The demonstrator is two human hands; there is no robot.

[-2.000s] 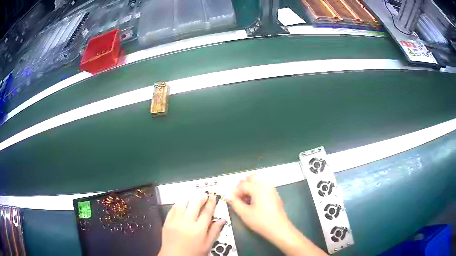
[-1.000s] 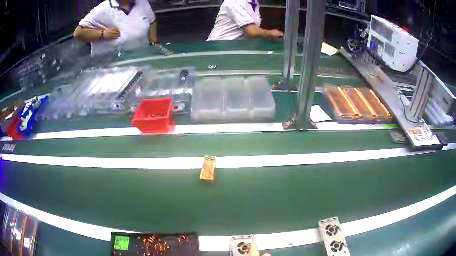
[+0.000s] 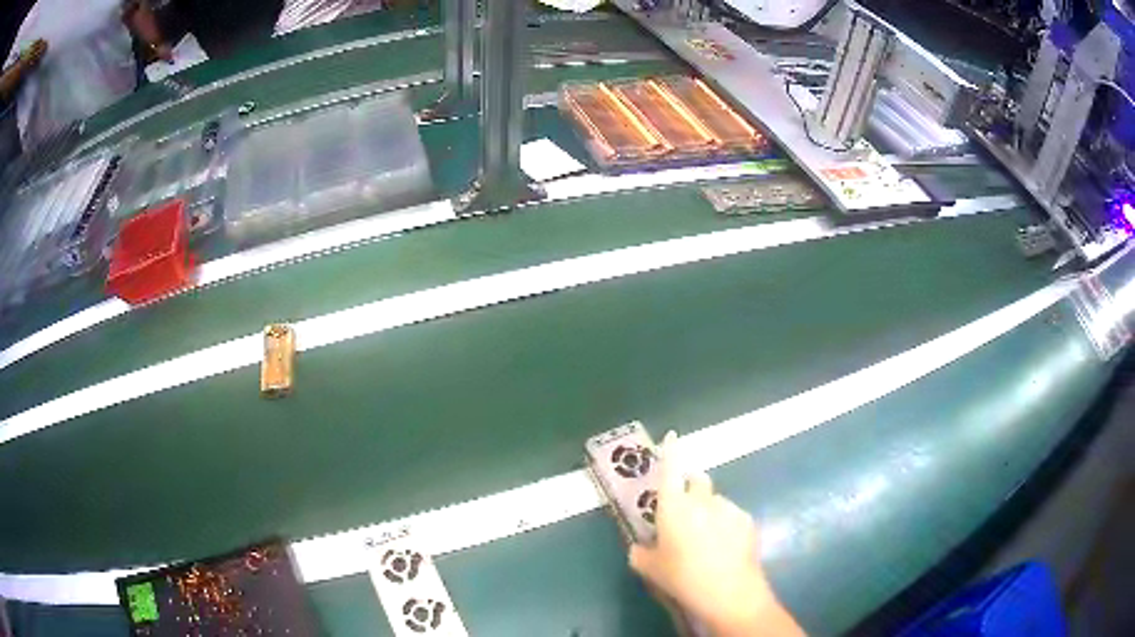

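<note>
My right hand (image 3: 707, 554) grips a narrow silver-white four-position fixture (image 3: 612, 468), with fingers along its right edge and the thumb at its left. Two round dark cutouts show; the hand hides the lower part. A second fixture (image 3: 413, 586) lies to the left, cut off by the bottom edge, with two cutouts showing. At bottom left, the black parts tray (image 3: 276, 595) with a green label holds scattered copper rings (image 3: 212, 590). My left hand is out of the picture.
A small brass-coloured block (image 3: 278, 361) lies mid-line. A red bin (image 3: 151, 254), clear trays (image 3: 326, 162), an upright post (image 3: 502, 112) and a copper-striped tray (image 3: 666, 118) stand across it. A blue bin (image 3: 996, 607) is bottom right. People are top left.
The view has swung down and to the right. Two seconds ago both hands were at the left fixture; now my right hand holds the right one and my left hand has left view.
</note>
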